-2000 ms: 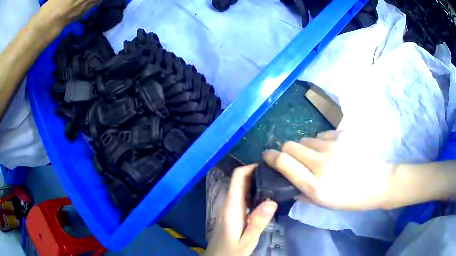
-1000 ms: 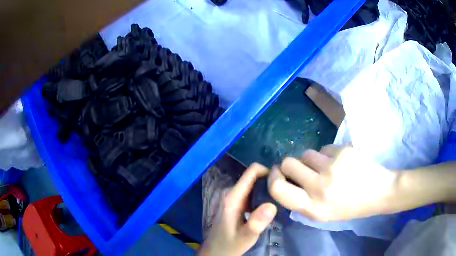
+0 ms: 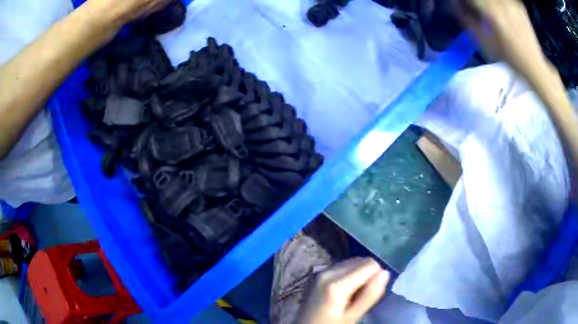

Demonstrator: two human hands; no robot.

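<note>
Black moulded parts (image 3: 177,142) lie in a loose heap at the near-left end of a blue tray (image 3: 266,234). Beside them, similar parts (image 3: 272,130) are nested in tight rows on a white liner (image 3: 304,69). My left hand (image 3: 348,288) is at the bottom centre, fingers curled, below the tray rim; no part shows in it, but its inside is hidden. My right hand (image 3: 494,22) is blurred at the top edge, over dark parts (image 3: 431,22) at the tray's far right corner; what it holds cannot be seen.
Another person's arm (image 3: 57,60) reaches in at upper left, hand on a black part. A green surface (image 3: 393,196) with a brown strip (image 3: 440,158) lies right of the tray. Crumpled white film (image 3: 507,145) is at right. A red stool (image 3: 54,285) stands lower left.
My right hand has left the dark part at bottom centre and moved up to the far tray corner. My left hand has curled and moved lower right. The other person's arm has moved back.
</note>
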